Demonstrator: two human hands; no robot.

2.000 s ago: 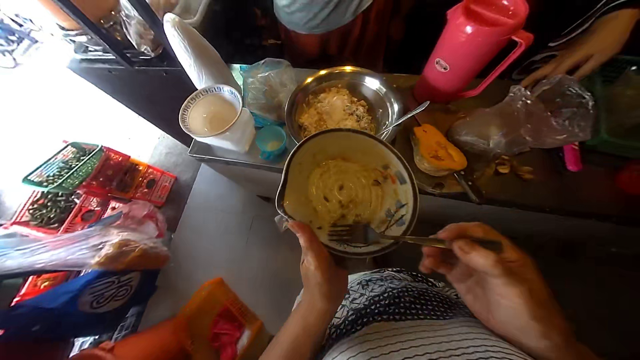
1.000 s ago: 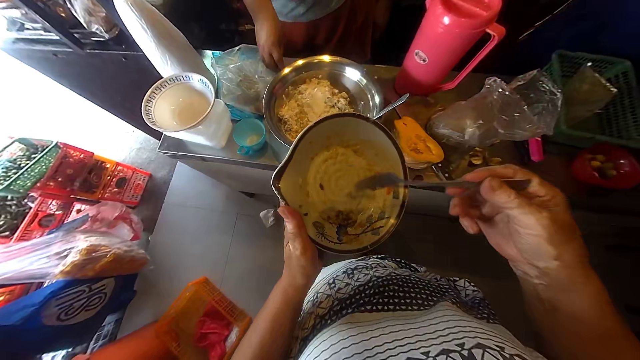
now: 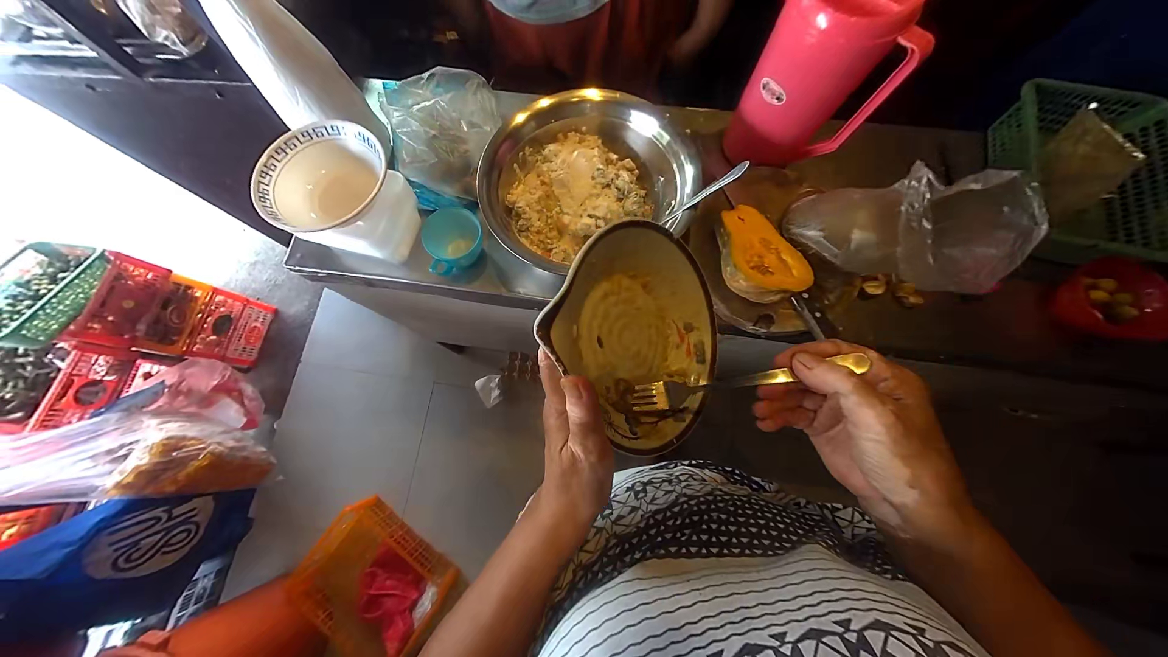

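Note:
My left hand [image 3: 577, 433] grips the rim of a tilted spouted bowl [image 3: 630, 319], whose inside is coated with a pale yellow mixture. Between thumb and fingers, my right hand [image 3: 867, 420] holds a metal fork [image 3: 776, 376], its tines against the lower inner wall of the bowl. Just beyond the spouted bowl, a steel basin [image 3: 673, 146] holds a crumbly, floury mixture [image 3: 579, 196] and a spoon [image 3: 707, 194] leaning on its rim. Right of the basin lie a cut squash [image 3: 766, 255] and a knife [image 3: 815, 318], partly hidden.
On the counter stand a patterned white bowl [image 3: 319, 178], a turquoise cup [image 3: 452, 239], a plastic bag [image 3: 443, 128] and a pink jug [image 3: 817, 82]. A red bowl [image 3: 1113, 297] sits far right. Crates [image 3: 374, 566] and bags are at left. A person stands across the counter.
The spouted bowl has been tipped more steeply, and the fork has moved down to its lower wall. The other person's hand beside the steel basin has drawn back.

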